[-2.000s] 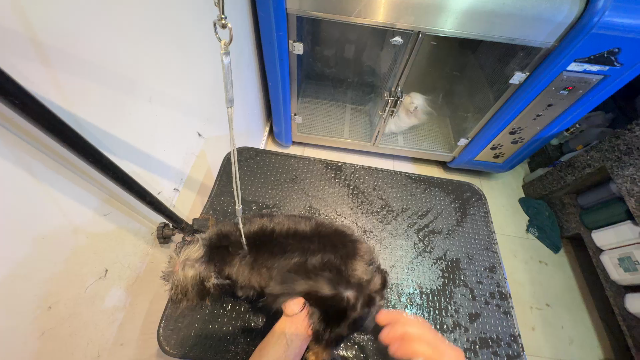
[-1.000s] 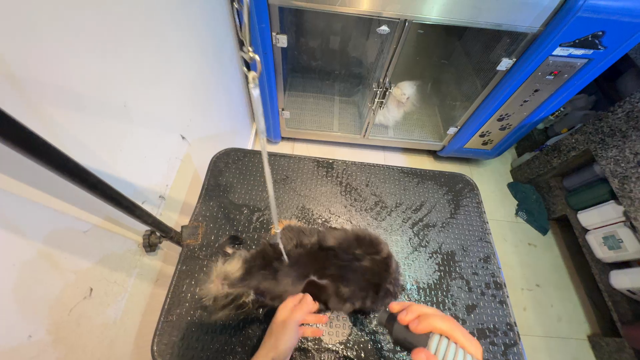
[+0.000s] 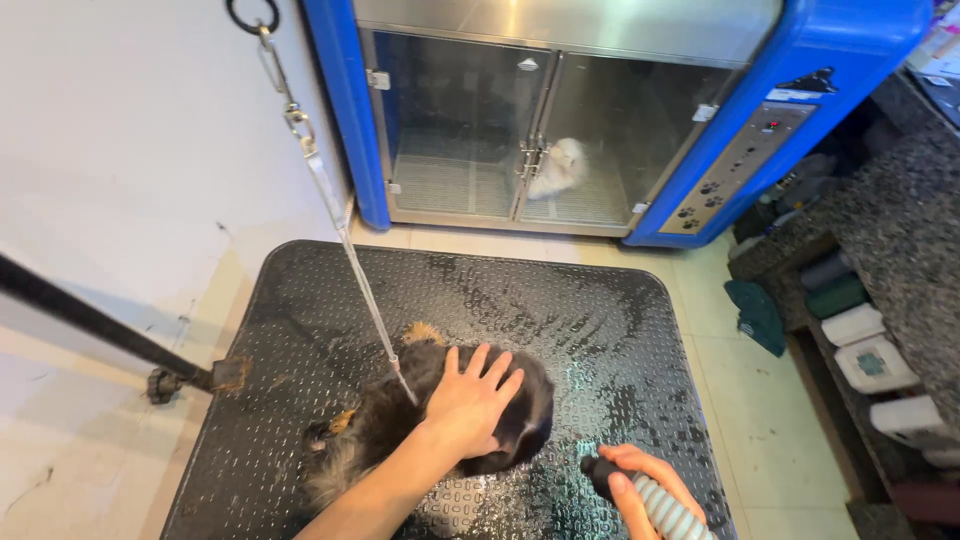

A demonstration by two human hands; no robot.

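A small dark-coated dog [image 3: 390,382] with lighter fur at the lower left is on a wet black textured grooming table [image 3: 600,300]. My left hand [image 3: 472,401] lies spread-fingered on the dog's back, toward its right end. To the right of the dog, my right hand [image 3: 652,480] holds a ribbed pale hose [image 3: 671,514] by its black nozzle [image 3: 604,472], which points left. The nozzle and the dog are apart. A pale grooming loop [image 3: 360,277] runs from a metal snap hook [image 3: 296,116] down to the dog.
A black grooming arm [image 3: 105,322] with a clamp knob [image 3: 161,386] stands at the left beside the wall. Behind the table is a blue and steel drying cabinet [image 3: 367,135] with a white dog [image 3: 559,169] behind its glass door. Rolled towels [image 3: 855,326] lie on shelving at the right.
My left hand has moved from the dog's near side onto its back. The nozzle in my right hand has moved away from the dog. The view is closer and has shifted.
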